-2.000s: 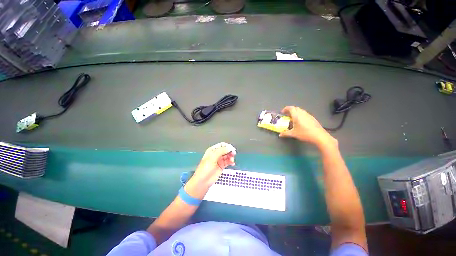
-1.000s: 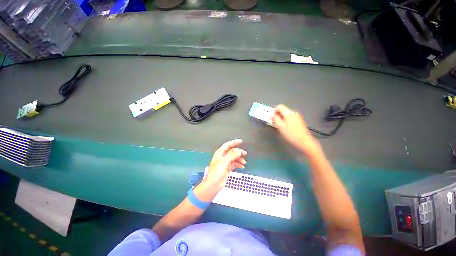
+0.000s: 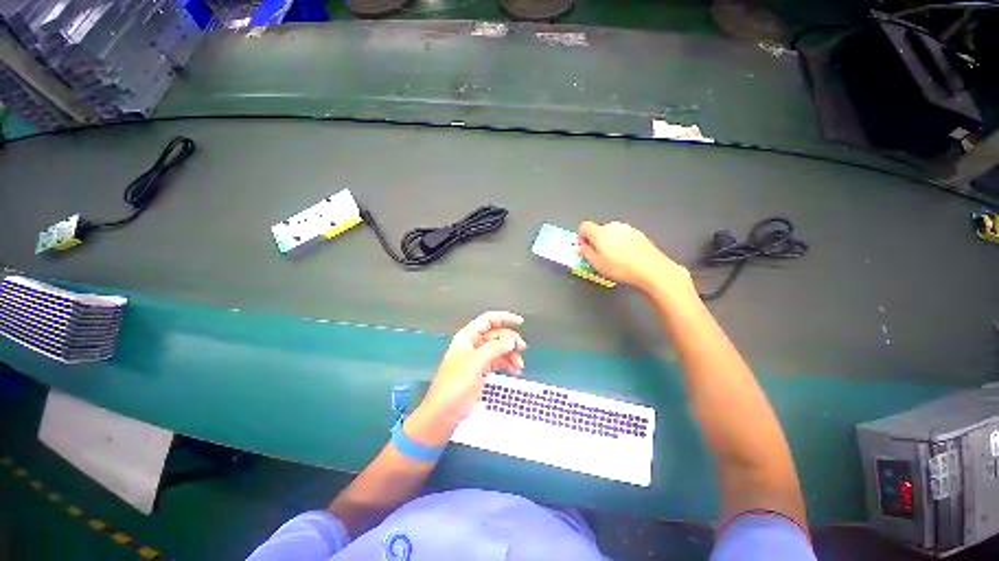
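Note:
A circuit board (image 3: 554,245), white-green side up with a yellow near edge, lies on the dark belt. My right hand (image 3: 627,254) covers its right part, thumb and fingertips closed on it; anything tiny under them is hidden. Its black cord (image 3: 756,243) lies bundled to the right. My left hand (image 3: 482,356), with a blue wrist band, is raised over the left end of the white pad sheet (image 3: 559,430), fingers half curled and apart. I see nothing in it. The sheet has rows of small dark squares.
Another board (image 3: 318,222) with a black cord (image 3: 455,233) lies left of centre, and a third (image 3: 60,235) far left. A striped stack (image 3: 64,318) stands at the left edge, a metal dispenser (image 3: 931,471) at the right, clear trays (image 3: 93,60) at the upper left.
The right-hand board has gone from component side up to solder side up. My right hand has shifted left onto it. My left hand has opened its fingers. The boards have drifted slightly left.

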